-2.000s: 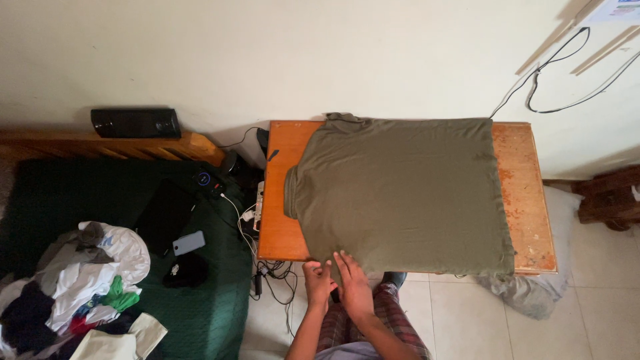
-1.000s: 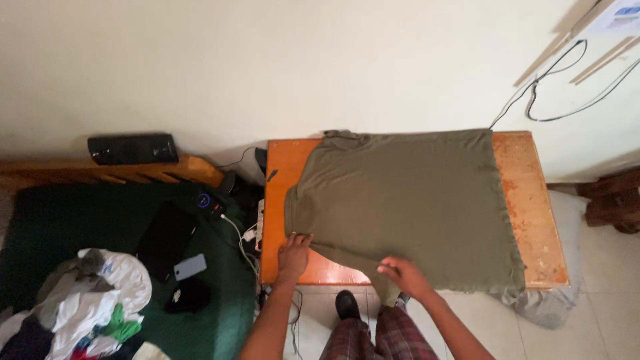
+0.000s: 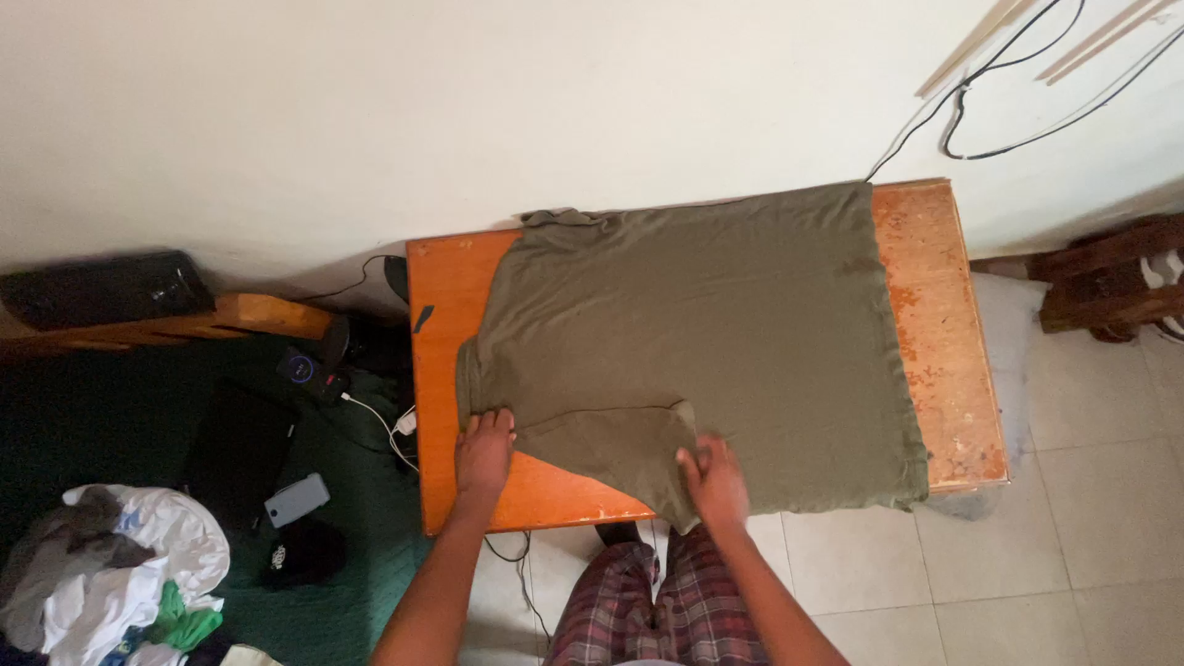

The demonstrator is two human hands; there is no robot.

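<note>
An olive-green T-shirt (image 3: 703,314) lies spread over the orange wooden table (image 3: 943,342), collar to the left and hem to the right. Its near sleeve is folded inward onto the body, baring a triangle of wood. My left hand (image 3: 486,450) rests on the shirt by the near end of the collar, fingertips pressed on the fabric. Beside the folded sleeve's opening is my right hand (image 3: 714,476), slightly blurred, its fingers at the cloth; whether they pinch it cannot be told.
Left of the table, a bed with a dark green cover (image 3: 370,573) holds piled clothes (image 3: 111,573), a phone (image 3: 298,500), a black laptop (image 3: 239,444) and a black cap (image 3: 305,552). A black speaker (image 3: 106,289) stands on the headboard. Cables (image 3: 379,425) run between bed and table; a wall rises behind.
The shirt's near side by the shoulder has been folded inward over the body. My right hand has moved away from my left, which is at the collar end.
</note>
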